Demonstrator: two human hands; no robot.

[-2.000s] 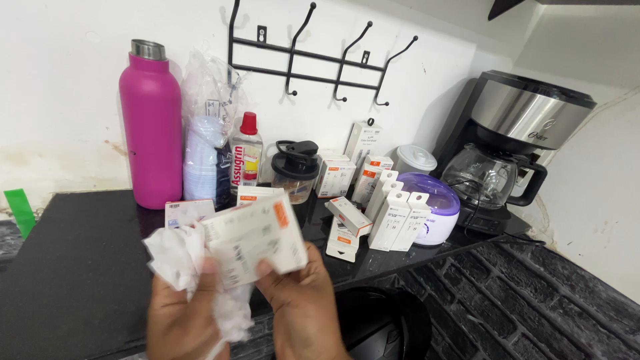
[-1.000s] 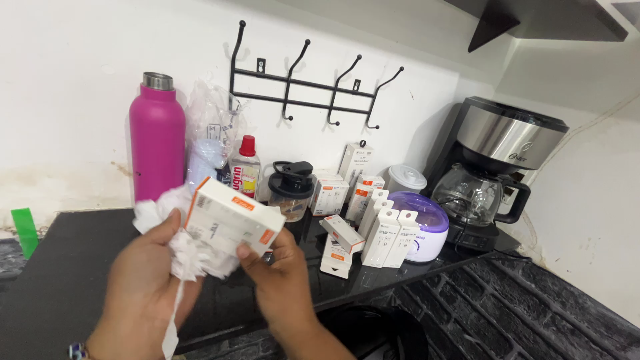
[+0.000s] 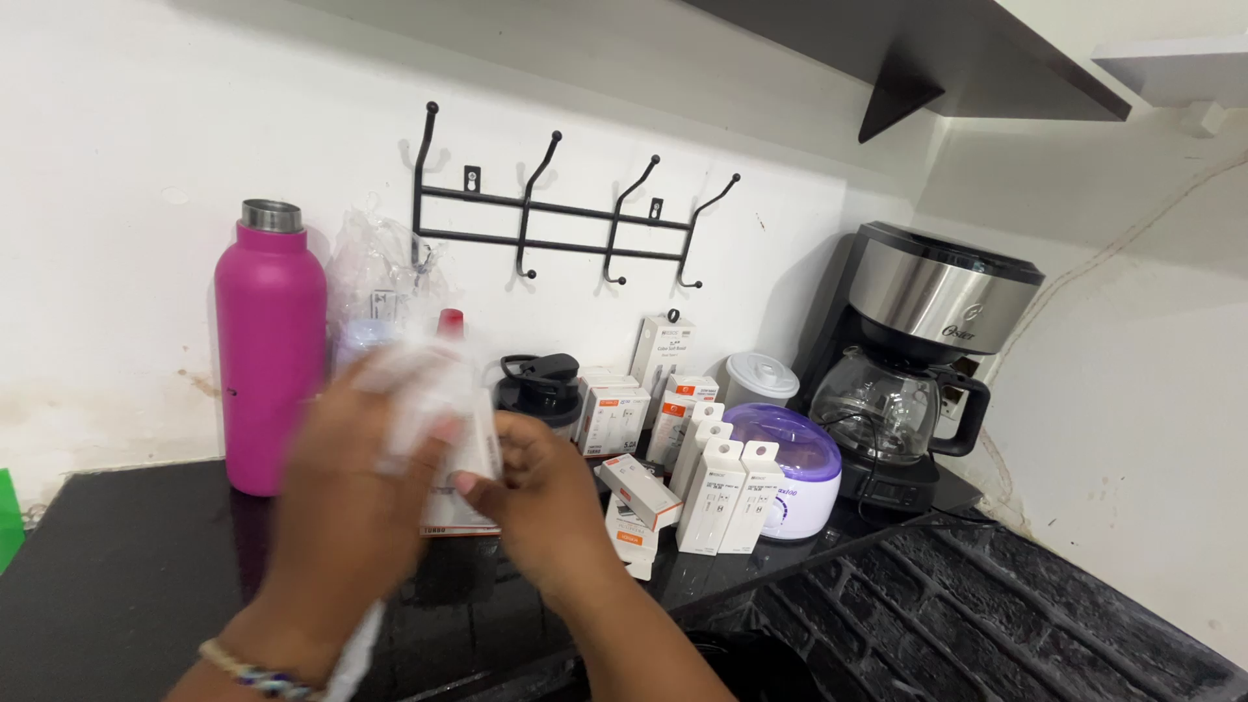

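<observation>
Blurred by motion, my left hand (image 3: 341, 487) holds a crumpled white tissue or cloth (image 3: 424, 390) against a small white cardboard box (image 3: 480, 439). The fingers and thumb of my right hand (image 3: 531, 497) grip the right edge of that box, which is tilted upright. Behind and below it, part of another white box (image 3: 453, 519) with a red-orange edge shows on the black countertop (image 3: 146, 556). To the right of my right hand, a small white and orange box (image 3: 641, 490) lies on top of another box (image 3: 632, 536).
A pink metal bottle (image 3: 270, 361) stands at left, near a clear plastic bag (image 3: 375, 263). Several upright white boxes (image 3: 712, 497) stand before a purple-lidded wax warmer (image 3: 795, 468). Farther right is an Oster coffee maker (image 3: 926, 322). A black hook rack (image 3: 556, 229) hangs on the wall.
The held box has turned from lying broadly sideways to standing more upright. My left hand with the white tissue or cloth has moved over the front of the box.
</observation>
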